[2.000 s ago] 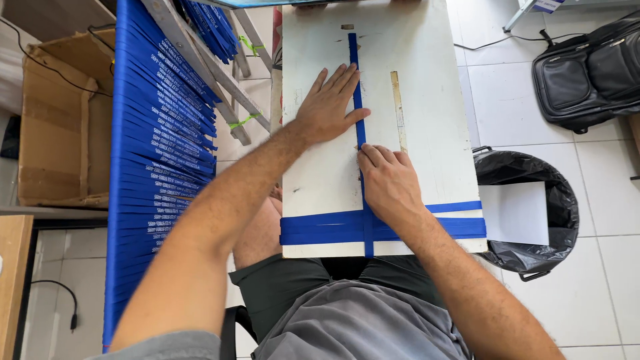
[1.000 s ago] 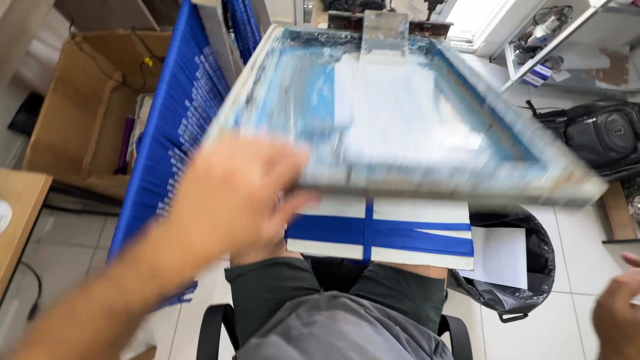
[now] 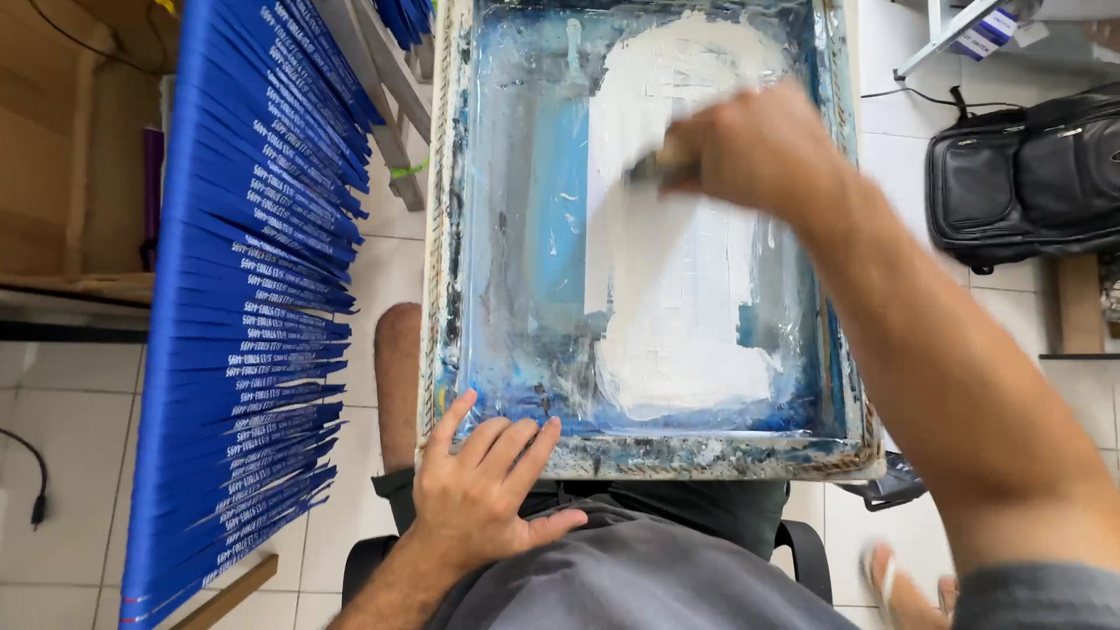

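Note:
A screen-printing frame [image 3: 647,457] lies flat over my lap, its mesh coated with white ink [image 3: 674,350] and stained blue around it. My right hand [image 3: 744,153] is blurred above the upper middle of the mesh, closed on a dark-edged tool, probably a squeegee, whose lower part is blurred. My left hand [image 3: 490,481] rests with fingers spread on the frame's near left corner and holds nothing. The board with blue ribbon is hidden under the frame.
At the left hang many printed blue ribbons [image 3: 254,289] beside a cardboard box [image 3: 52,175] and a wooden ladder-like stand [image 3: 394,96]. A black backpack [image 3: 1024,184] is at the right. A person's foot [image 3: 901,586] shows at lower right.
The screen frame, raised and tilted a second ago, now lies flat. My left hand has come to its near corner. My right hand, at the far right before, is now over the mesh, holding a tool.

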